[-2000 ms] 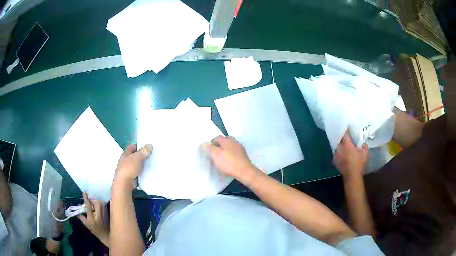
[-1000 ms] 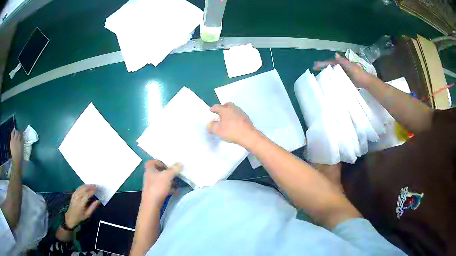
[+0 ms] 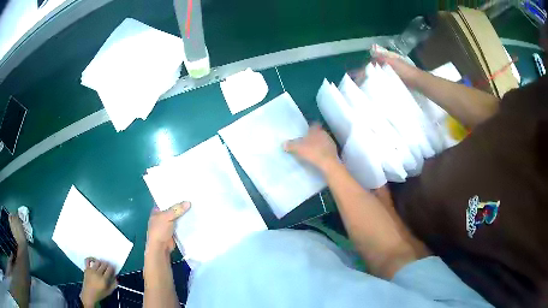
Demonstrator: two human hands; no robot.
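Observation:
A stack of white sleeves [image 3: 210, 195] lies on the green bench right in front of me. My left hand [image 3: 166, 227] holds its left edge, thumb on top. Another white sleeve or sheet [image 3: 270, 153] lies to the right of the stack. My right hand [image 3: 312, 147] is on its right side, thumb on top and fingers partly hidden and slightly blurred. I cannot tell whether anything lies under this sheet.
A person at right handles a fanned white stack [image 3: 378, 129]. Small white pieces [image 3: 244, 90] and a larger white stack [image 3: 135, 72] lie beyond. A grey post [image 3: 193, 39] stands there. A coworker's hand touches a white sheet [image 3: 90, 231] at left. Brown cartons [image 3: 490, 51] are at far right.
The view has turned right. My right hand has left the front stack and moved onto the sheet to its right. My left hand has stayed at the front stack, which now lies squarer.

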